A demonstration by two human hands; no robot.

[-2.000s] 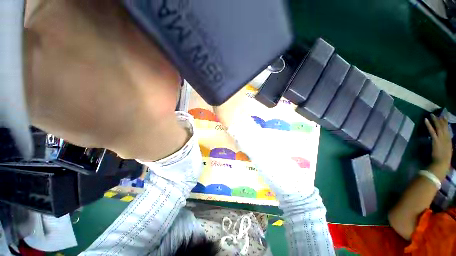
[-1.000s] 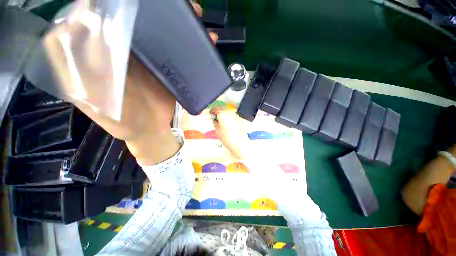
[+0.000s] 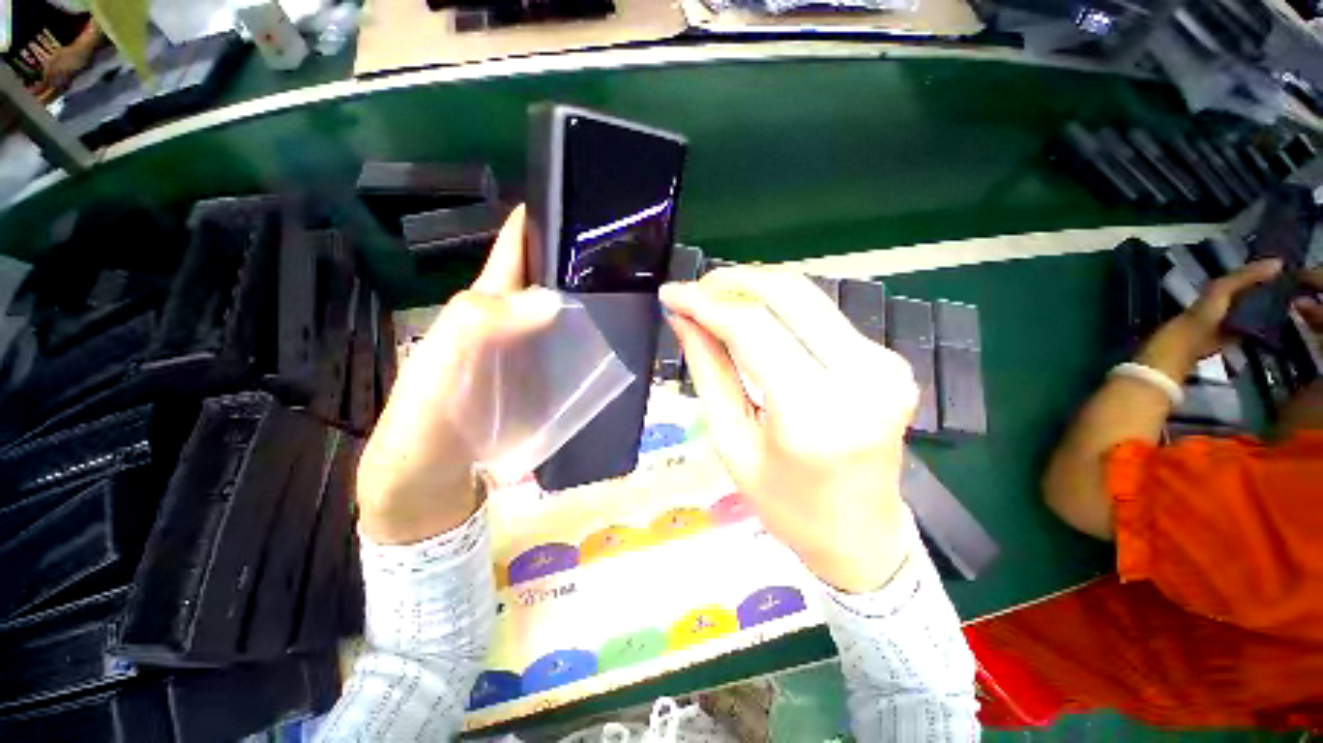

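Observation:
My left hand (image 3: 435,392) holds a dark grey rigid box (image 3: 602,421) upright over the printed sheet. The upper part shows a glossy black face (image 3: 621,203) with light reflections; a matte dark panel hangs below it. A translucent clear film (image 3: 544,380) is also in my left hand, spread in front of the box's lower left. My right hand (image 3: 798,407) has its fingertips pinched together at the box's right edge, at the lower end of the glossy face. Whether they grip anything is hidden. The printed sheet (image 3: 580,592) with coloured half-circles lies under both hands.
Dark open box shells (image 3: 203,537) are heaped at left. A row of grey boxes (image 3: 911,363) stands behind my right hand, with a single box (image 3: 950,520) nearer. A person in orange (image 3: 1219,494) handles a dark box at right. A pale-edged green strip (image 3: 813,145) runs behind.
The held box has moved away from the camera and now shows its glossy face instead of its lettered outside. My right hand has risen from the sheet to the box. The view has tilted up.

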